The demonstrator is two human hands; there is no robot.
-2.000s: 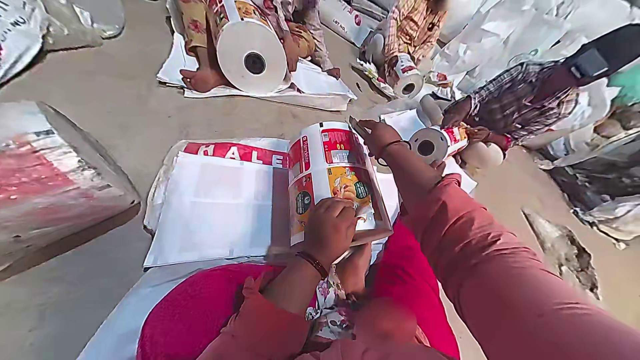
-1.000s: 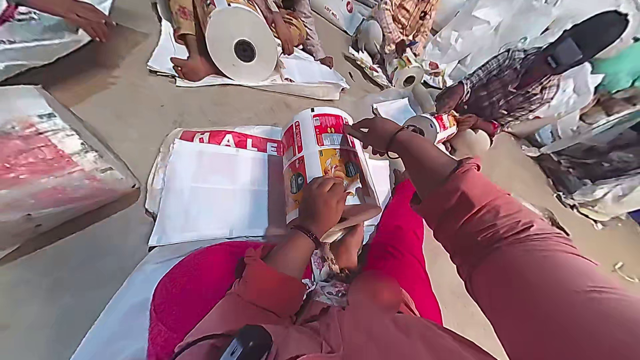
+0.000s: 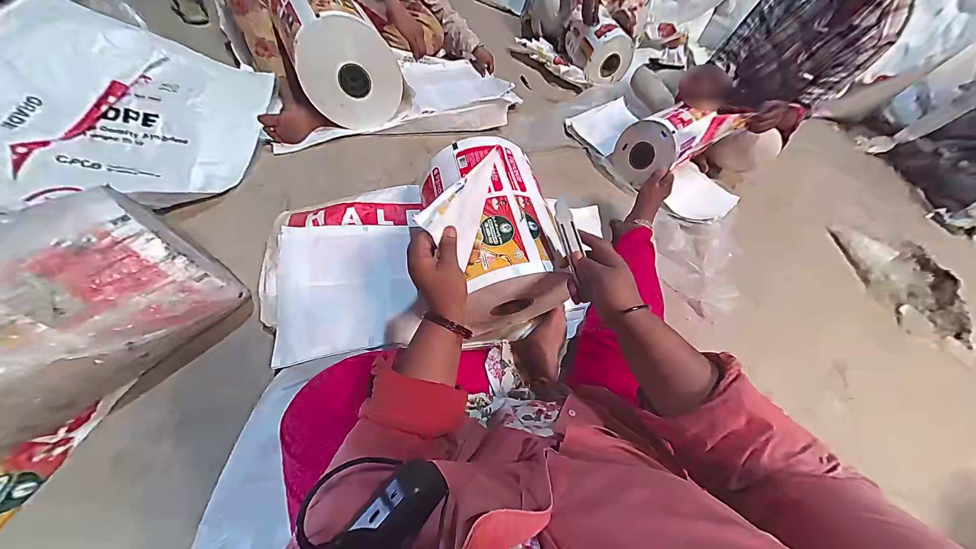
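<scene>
A thick roll of printed packaging film (image 3: pixel 507 229) stands tilted between my knees, its core hole facing down toward me. My left hand (image 3: pixel 441 267) pinches a loose film sheet (image 3: pixel 463 202), folded back so that its white underside shows. At the roll's right side my right hand (image 3: pixel 606 278) holds a slim pale tool (image 3: pixel 566 227), which looks like a knife; its exact kind is unclear. A stack of white sheets (image 3: pixel 335 290) lies left of the roll, on a sack with red print (image 3: pixel 354 214).
A large plastic-wrapped block (image 3: pixel 107 305) stands at the left, below a white printed sack (image 3: pixel 122 114). Other people sit ahead with film rolls (image 3: pixel 349 72), (image 3: pixel 644 149). A torn scrap (image 3: pixel 903 282) lies on the ground at the right.
My left hand has moved from the roll's front to its left side and now holds a lifted film edge. My right hand has come down from the roll's top right to its right side.
</scene>
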